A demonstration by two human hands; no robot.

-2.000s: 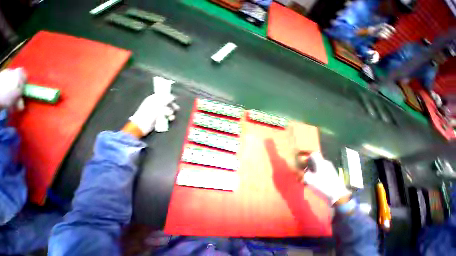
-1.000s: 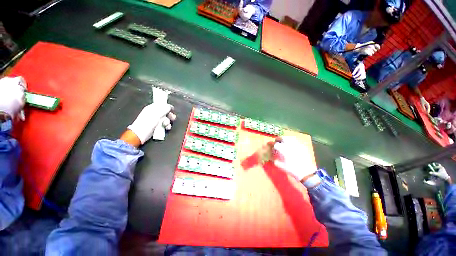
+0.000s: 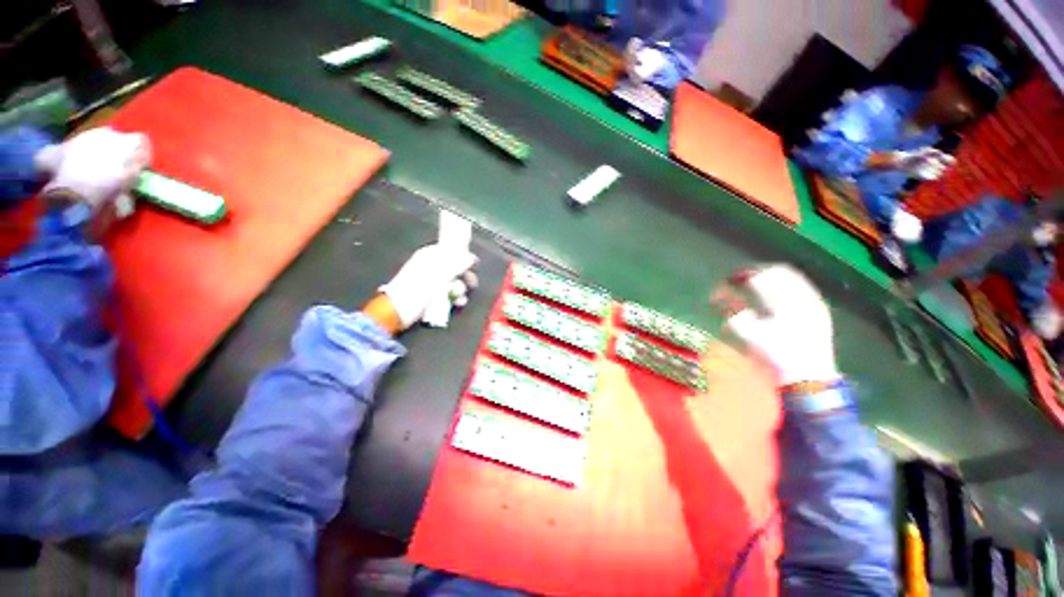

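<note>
Green circuit boards (image 3: 543, 357) lie on the red mat (image 3: 525, 531) in a left column of several, the nearest looking whitest. Two more boards (image 3: 662, 359) lie in a second column at the mat's far right part. My left hand (image 3: 429, 286), in a white glove, holds pale white strips (image 3: 454, 233) over the dark bench left of the mat. My right hand (image 3: 784, 323), gloved and blurred, is raised near the mat's far right corner, with bent fingers. Whether it holds anything cannot be made out.
A neighbour's gloved hand (image 3: 99, 169) holds a green-white board (image 3: 181, 196) over another red mat (image 3: 257, 152) at left. Loose boards (image 3: 490, 133) and a white-topped piece (image 3: 594, 184) lie on the green belt. An orange-handled tool (image 3: 916, 560) and black trays (image 3: 933, 501) are at right.
A second board now lies in the right column. My right hand has moved up and right, off the mat's middle. My left hand still holds the strips. The whole view has shifted.
</note>
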